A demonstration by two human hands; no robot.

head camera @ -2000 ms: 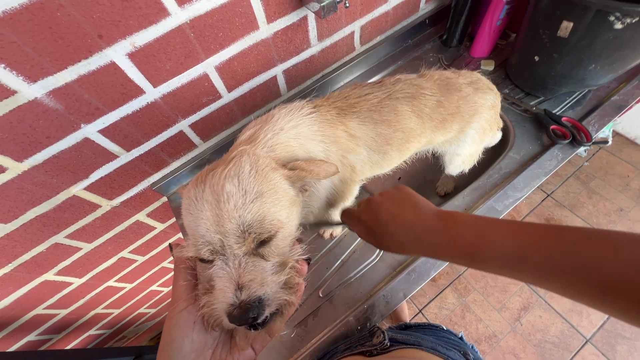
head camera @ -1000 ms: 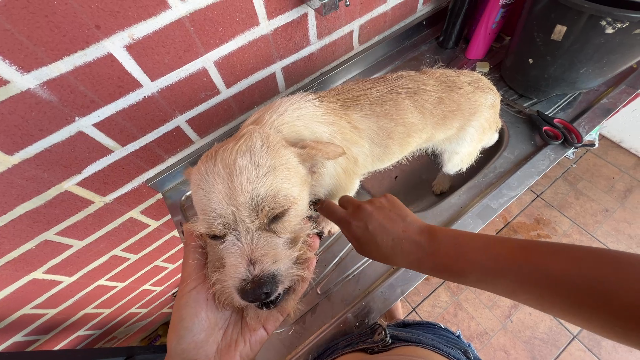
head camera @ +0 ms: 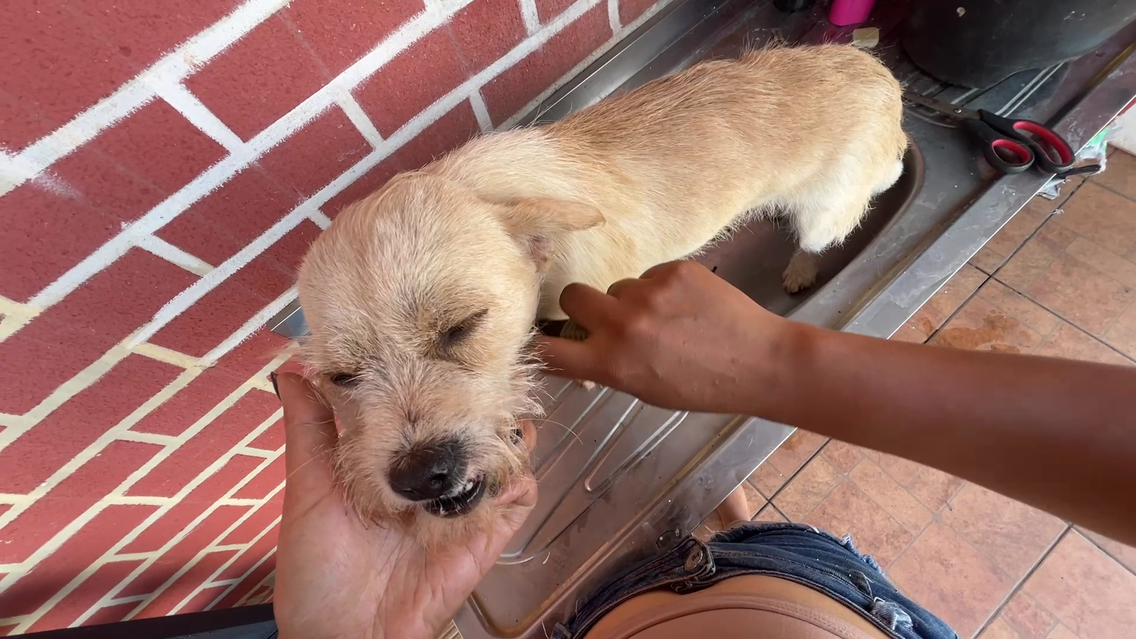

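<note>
A tan, wiry-haired dog (head camera: 692, 151) stands along a stainless steel sink unit, its hind legs in the basin (head camera: 772, 257) and its head toward me. Cupped palm up beneath its chin, my left hand (head camera: 382, 550) holds the dog's muzzle. The dog's eyes look nearly closed, and its lower teeth show. My right hand (head camera: 666, 337) is beside the dog's cheek and neck, its fingers bent and pinched together. A small dark part shows at those fingers; whether it is a tool they hold cannot be told.
Scissors with black and red handles (head camera: 1021, 146) lie near the sink's edge, behind the dog. A black bucket (head camera: 1012, 40) and a pink container (head camera: 850, 11) stand at the far end. A painted brick wall (head camera: 160, 169) borders the left side; floor tiles (head camera: 958, 524) show at the right.
The right hand has moved up from near the dog's foreleg to beside its cheek. The left hand stays under the chin, and the dog's mouth shows more of its teeth now.
</note>
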